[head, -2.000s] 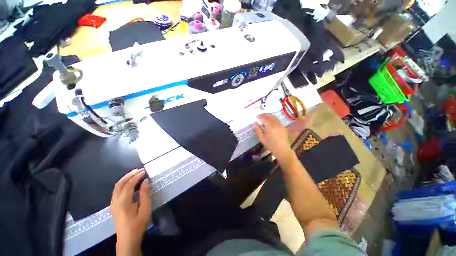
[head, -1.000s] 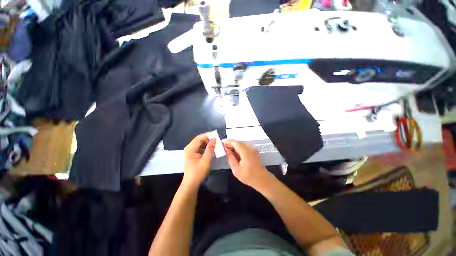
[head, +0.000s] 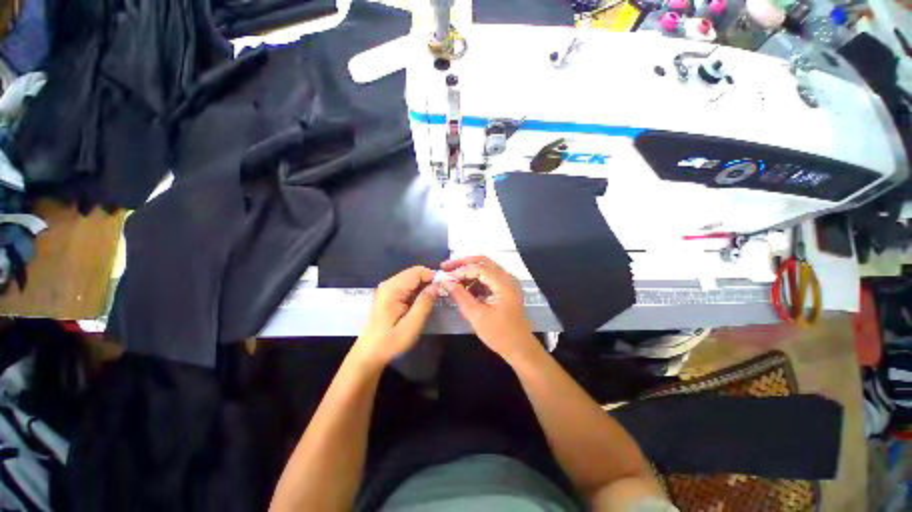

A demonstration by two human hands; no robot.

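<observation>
My left hand (head: 402, 312) and my right hand (head: 487, 305) meet at the table's front edge, just below the needle area. Their fingertips pinch a small white label (head: 443, 283) between them; the fingers cover most of it. A large black garment panel (head: 375, 225) lies flat left of the presser foot (head: 463, 190), which is lit by the lamp. More of the black cloth lies crumpled further left. A stack of narrow black cut pieces (head: 568, 250) lies right of the needle, under the machine arm.
The white sewing machine (head: 580, 90) spans the back. Scissors (head: 797, 285) with red and orange handles lie at the right table edge. A black heap (head: 100, 100) is upper left. Thread cones (head: 672, 20) stand behind. A black piece (head: 740, 435) lies over a woven seat at lower right.
The right hand came from the right side of the table to join the left. A second ago the white label showed more; now the fingers close around it. The view has swung left.
</observation>
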